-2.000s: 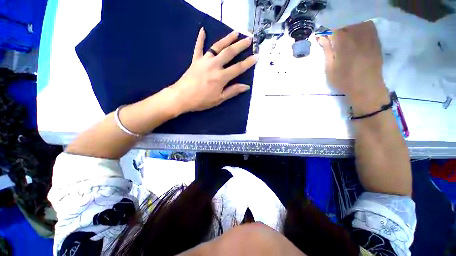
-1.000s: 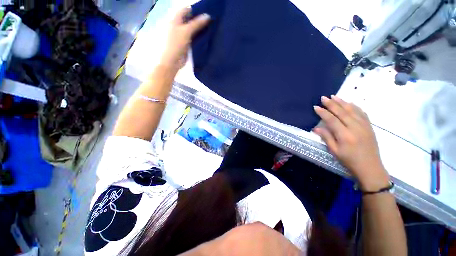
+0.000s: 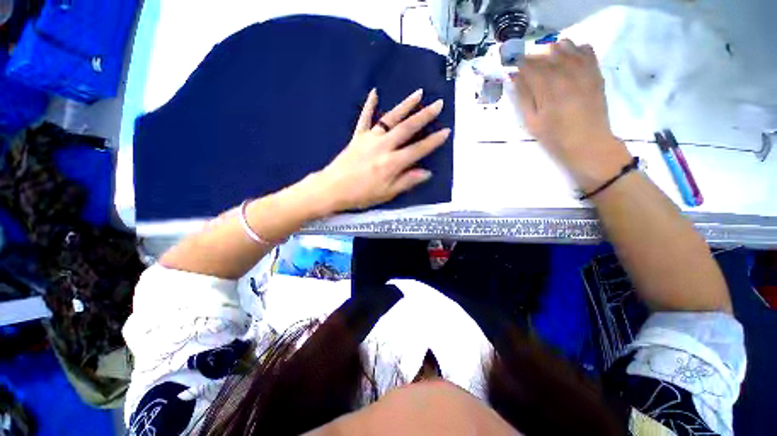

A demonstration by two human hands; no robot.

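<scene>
A navy panel lies flat on the white table, its right edge beside the presser foot and needle area. My left hand rests flat on the panel's right part with its fingers spread. My right hand is right of the round attachment and its grey knob, fingers bent and blurred. A small blue-tipped part shows at its fingertips; I cannot tell whether the hand holds it. The machine head is cut off by the top edge.
Pink and blue pen-like tools lie right of my right wrist. White fabric lies behind them. A measuring tape strip runs along the table's front edge. A blue bin and camouflage-like garments are at the left.
The panel has been turned and laid with its straight edge by the needle. My left hand has moved from its far corner onto its right part. My right hand has left the panel for the attachment.
</scene>
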